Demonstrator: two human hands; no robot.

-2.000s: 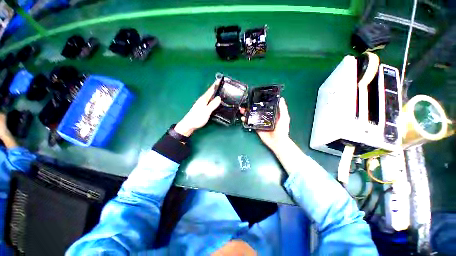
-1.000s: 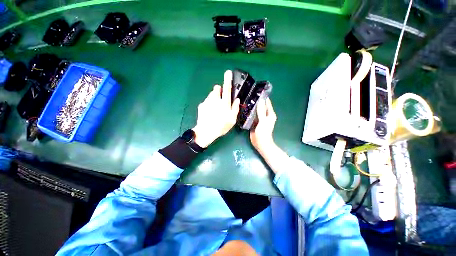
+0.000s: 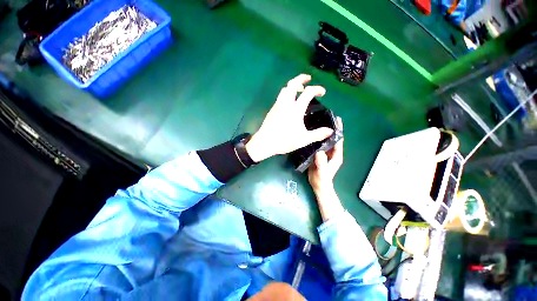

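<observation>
A black trail camera unit [image 3: 318,120] is held between both hands above the green bench, its two halves brought together; whether they are fully closed is hidden by the fingers. My left hand [image 3: 288,120] lies over its upper left side, with the thumb across the front and some fingers raised. My right hand [image 3: 330,161] grips it from the lower right. The unit is tilted, with a greyish face towards the right. The inside of the unit is mostly hidden.
An open unit [image 3: 355,64] lies on the green bench [image 3: 206,70] beyond the hands. A blue bin [image 3: 132,52] of thin silvery pieces stands at upper left, dark parts beside it. A white tape dispenser [image 3: 400,167] stands right, with a tape roll [image 3: 472,210] beside it.
The two case halves, earlier open side by side, have come together in my hands. My left hand has moved over the unit. The view has turned and shifted towards the right.
</observation>
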